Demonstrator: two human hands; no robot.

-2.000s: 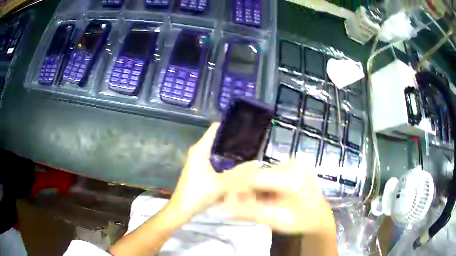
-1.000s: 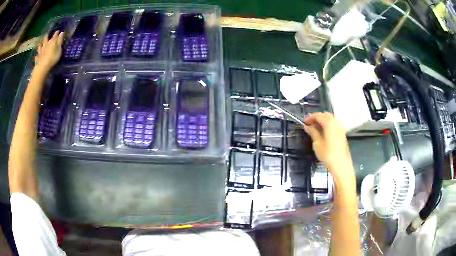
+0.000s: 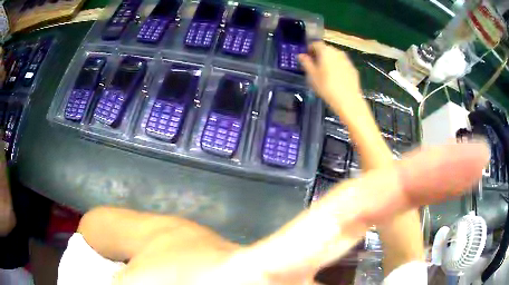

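Purple keypad phones [image 3: 167, 103] lie in two rows of pockets in a clear phone tray [image 3: 184, 153]. The front-row phone at the right end [image 3: 282, 133] has a paler screen area than its neighbours. My right hand [image 3: 332, 69] is at the tray's right edge, its fingertips by the back-row phone at the right end [image 3: 290, 47]; whether it grips anything is unclear. My left hand [image 3: 441, 170] is a blur at the right, its forearm crossing in front of my right arm. Black-framed lenses [image 3: 335, 153] lie right of the tray, largely hidden by my arms.
A white fan [image 3: 466, 242] is at lower right, with a white box [image 3: 443, 122] and black hose [image 3: 494, 125] above it. A small whitish container [image 3: 413, 64] is at the far right edge. More phones lie far left [image 3: 28, 64], near a tan board [image 3: 42, 14].
My left hand has moved from the tray's back left corner across to the far right. My right hand has moved from the lenses to the tray's back right. The view has shifted.
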